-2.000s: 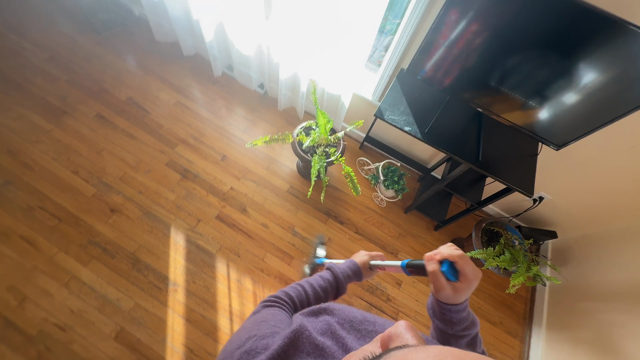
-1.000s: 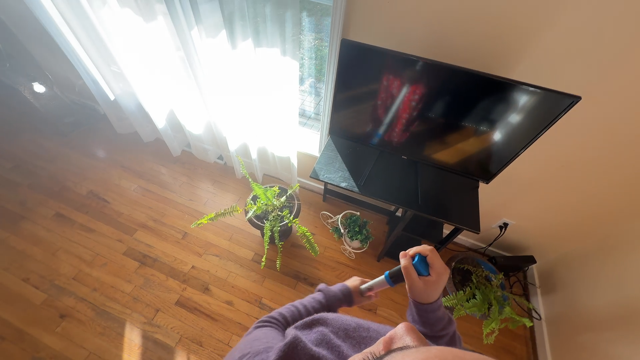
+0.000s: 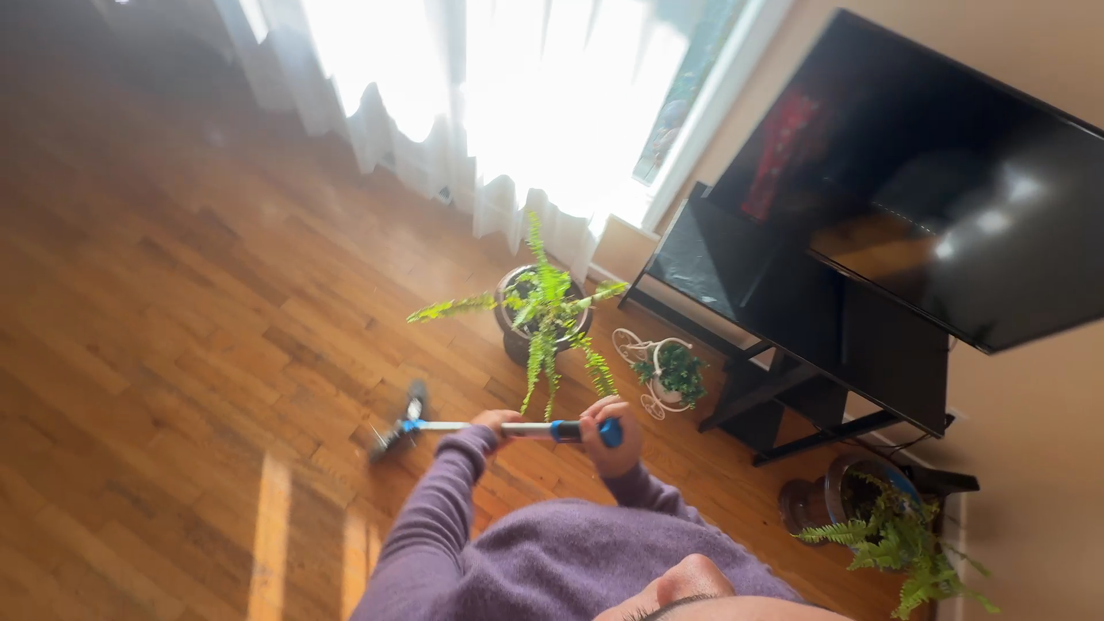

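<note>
My left hand (image 3: 498, 423) is closed around the pale shaft of a long-handled floor mop or broom (image 3: 530, 429), partway along it. My right hand (image 3: 612, 437) grips the black and blue handle end, near the blue cap. The tool's dark, blurred head (image 3: 398, 431) lies at the far left end of the shaft, over the wooden floor (image 3: 216, 345). Just beyond my hands stands a potted fern (image 3: 543, 310), its lower fronds hanging close to the shaft.
A white tricycle-shaped planter (image 3: 668, 375) stands right of the fern. Farther right are a black TV stand (image 3: 793, 345), a television (image 3: 940, 190) and another potted fern (image 3: 897, 535) with cables nearby. Sheer curtains (image 3: 509, 207) hang to the floor at the bright window.
The view has swung strongly and returned. The tool's head, out of sight one second ago, shows again at the left. Both hands have stayed on the tool.
</note>
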